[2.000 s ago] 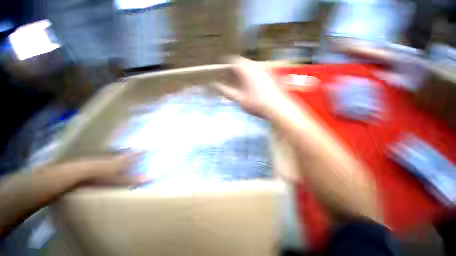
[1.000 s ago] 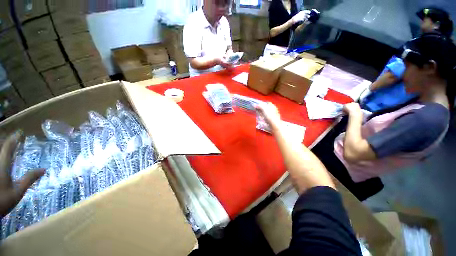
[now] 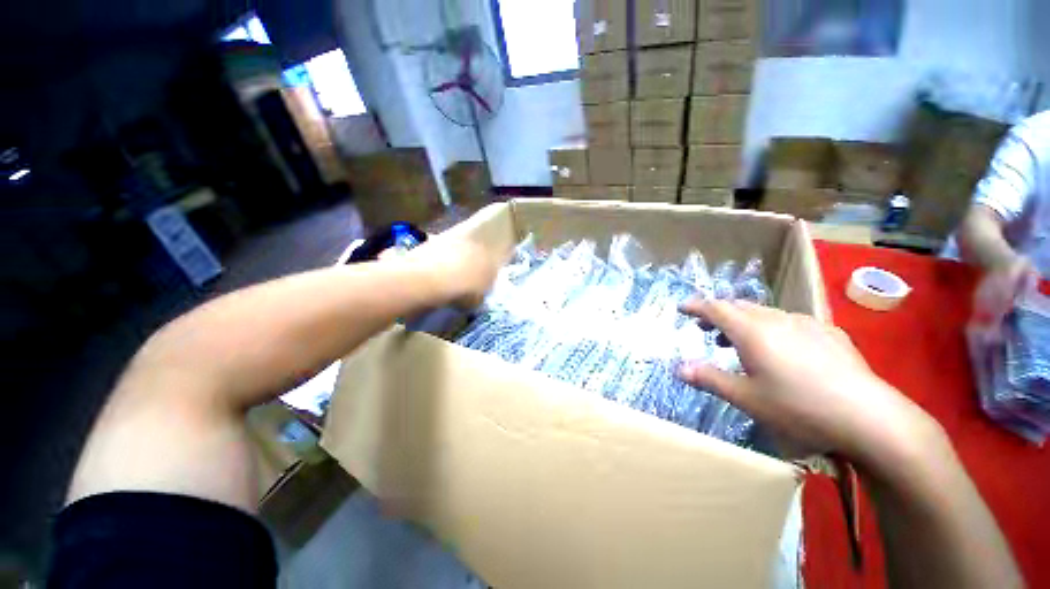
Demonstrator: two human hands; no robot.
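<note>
The large open master carton (image 3: 576,460) stands in front of me. Bubble-bagged items (image 3: 599,328) stand upright in rows inside it, shiny under clear film. My left hand (image 3: 466,270) is at the carton's left side, blurred, with its fingers over the left end of the rows; whether it grips anything does not show. My right hand (image 3: 771,368) is over the right part of the rows, with thumb and fingers apart and nothing in it.
The red table (image 3: 921,368) is on the right, with a tape roll (image 3: 877,288) near the carton. A person's hand (image 3: 1004,288) touches a stack of filled bags (image 3: 1019,362). Stacked cartons (image 3: 662,104) and a standing fan (image 3: 463,86) are behind.
The view has swung left to the carton. My right hand has moved from a bag on the table to above the rows. My left hand is now at the carton's left side.
</note>
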